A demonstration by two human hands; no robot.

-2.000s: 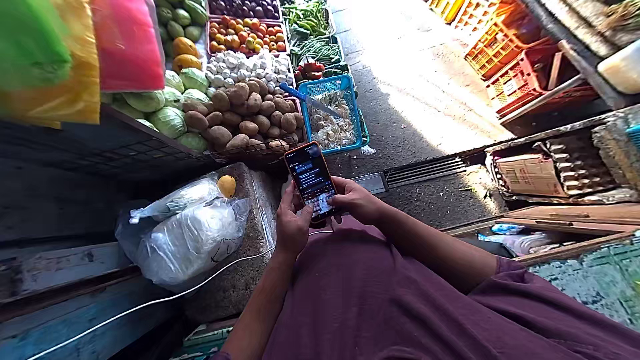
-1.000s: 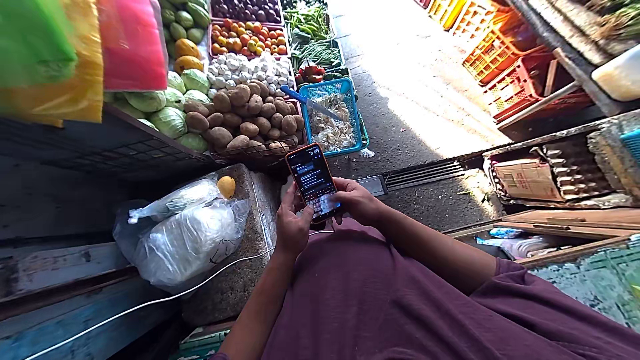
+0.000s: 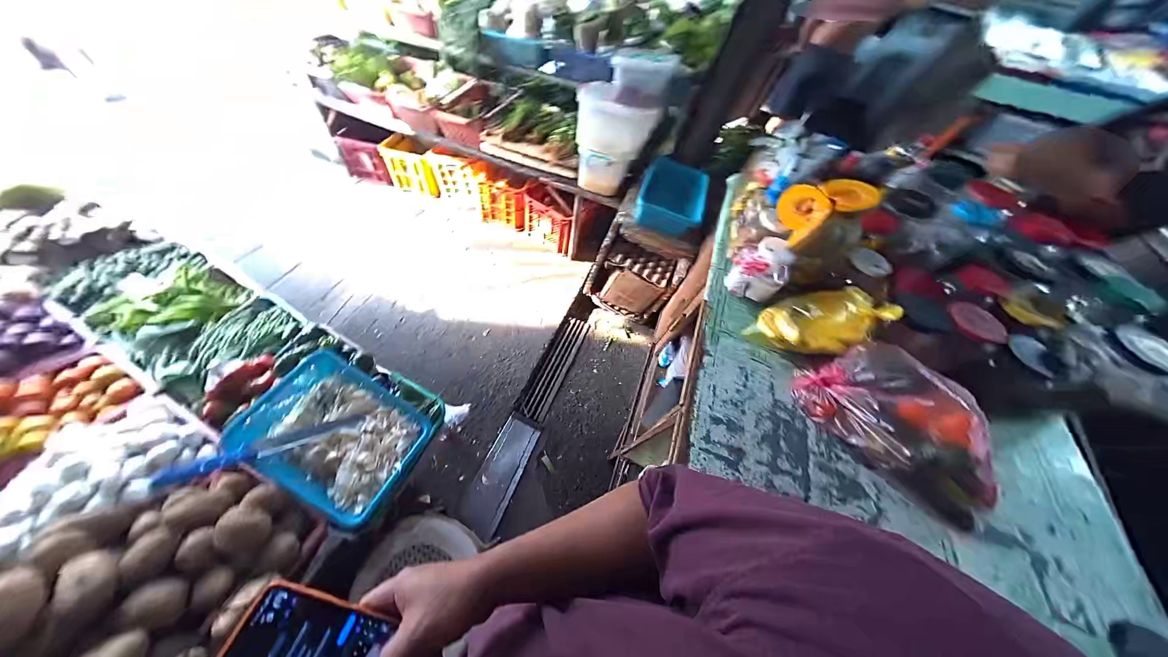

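Note:
My right hand (image 3: 431, 604) grips the right side of a smartphone (image 3: 306, 628) with an orange case and a lit screen, at the bottom edge of the view. My left hand is out of the frame. Just left of the phone lie brown potatoes (image 3: 151, 570). Above it is a blue plastic basket (image 3: 422, 447) of small pale produce, with a blue-handled knife or similar tool (image 3: 205, 465) lying across it. White garlic bulbs (image 3: 87, 465), tomatoes (image 3: 82, 388) and leafy greens (image 3: 173, 306) are set out farther left.
On the right, a worn green tabletop (image 3: 757, 438) bears a tied bag of vegetables (image 3: 899, 424), a yellow bag (image 3: 826, 321), cut squash (image 3: 803, 208) and many blurred items. Beyond the paved walkway (image 3: 420, 301) stand crates (image 3: 411, 164) and produce shelves. A person (image 3: 912, 73) is blurred at the upper right.
The view has swung strongly to the right. Both hands held the phone before; now only my right hand shows on it, and my left hand is out of sight.

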